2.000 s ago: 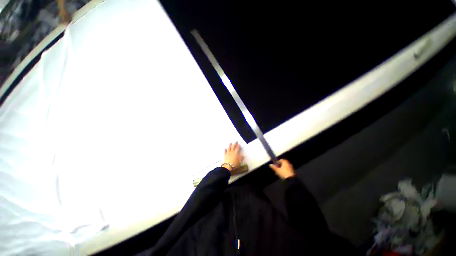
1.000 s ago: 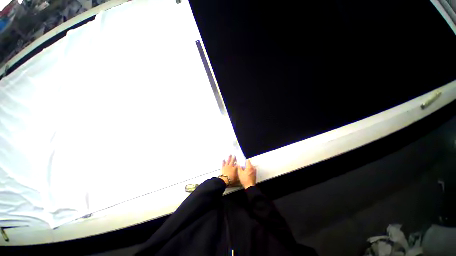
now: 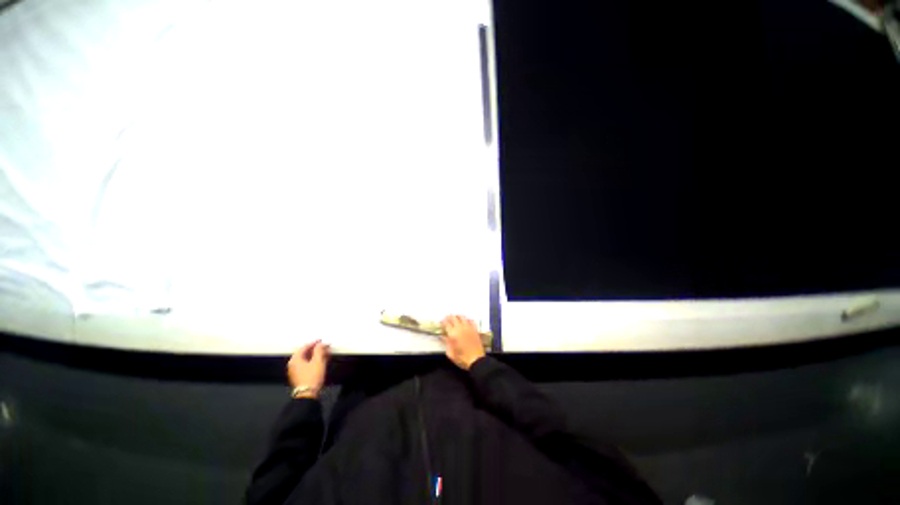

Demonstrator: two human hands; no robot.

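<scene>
The white fabric ply (image 3: 296, 178) lies on the table at left and centre, its straight edge beside the black fabric ply (image 3: 691, 148) at right. The long ruler (image 3: 486, 89) lies on the white cloth along that edge, partly washed out by glare. A mottled yellow-brown metal bar (image 3: 410, 322) lies at the near edge. My right hand (image 3: 464, 341) rests over the bar's right part, next to the ruler's near end. My left hand (image 3: 308, 368) is at the near table edge, fingertips together; whether it pinches the cloth edge cannot be told.
The pale table rim (image 3: 671, 325) runs across in front of me. Another short bar (image 3: 861, 310) lies on it at far right. Wrinkles show in the white cloth at far left. The dark grey floor (image 3: 750, 424) is below the table edge.
My left hand has moved left from beside the cloth corner to the near edge. My right hand has moved onto the bar. The view has turned, so the fabric edge now runs nearly upright.
</scene>
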